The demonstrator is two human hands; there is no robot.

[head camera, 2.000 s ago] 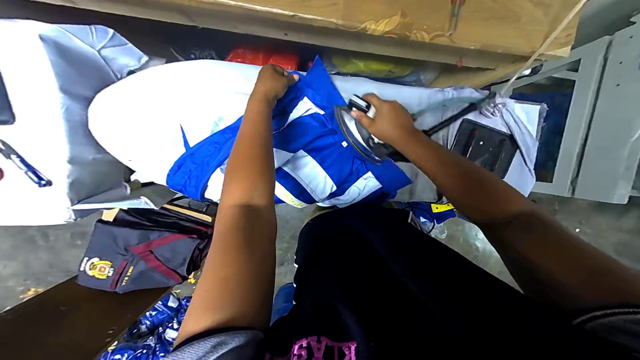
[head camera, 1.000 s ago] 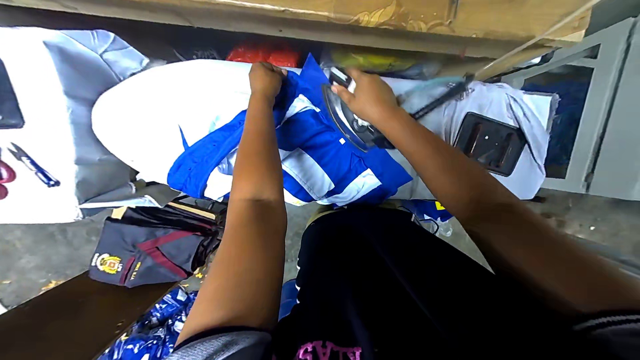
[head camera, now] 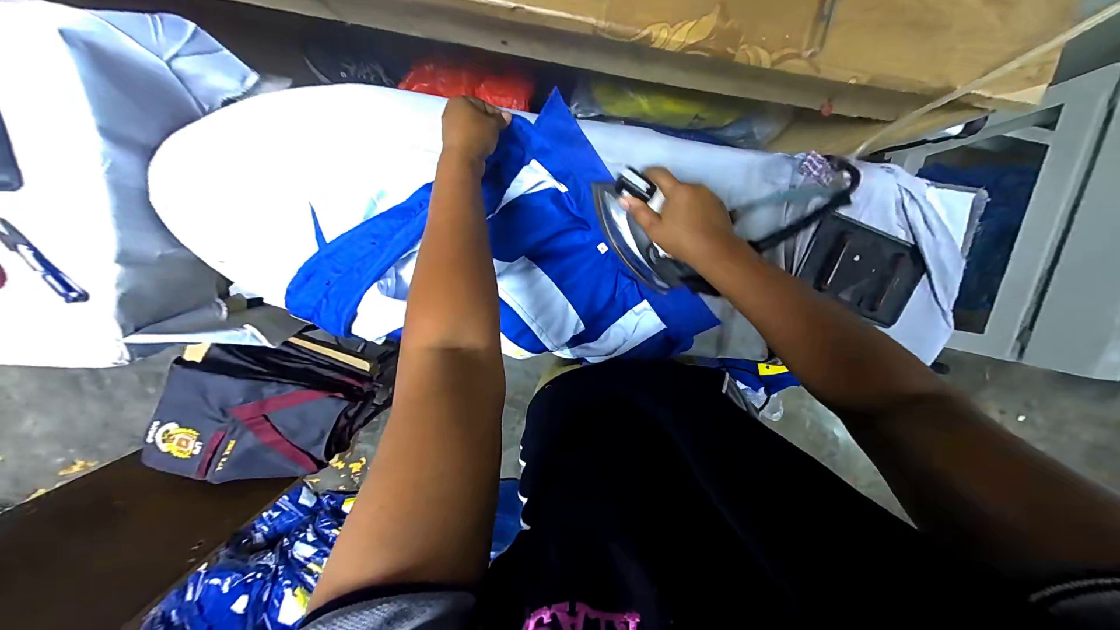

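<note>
A blue and white garment (head camera: 560, 236) lies spread over the padded ironing board (head camera: 297, 166). My left hand (head camera: 472, 131) is closed on the garment's far edge, near the board's back rim. In my right hand (head camera: 682, 214) is the handle of an electric iron (head camera: 626, 236), its metal soleplate at the right part of the garment, by a pointed blue flap. A cord runs from the iron's heel toward the right end of the board, where a dark iron rest (head camera: 860, 267) sits. Whether the soleplate presses flat on the cloth is hard to tell.
A white-covered table (head camera: 61, 219) with a dark-handled tool (head camera: 44, 262) stands at left. A dark folded garment (head camera: 245, 420) and blue packaged items (head camera: 262, 560) are at lower left. A wooden board (head camera: 700, 35) runs along the back; a grey metal frame (head camera: 1067, 210) stands at right.
The iron in my right hand has shifted over the right part of the garment, first toward the pointed flap, then slightly back right. My left hand stays at the far edge.
</note>
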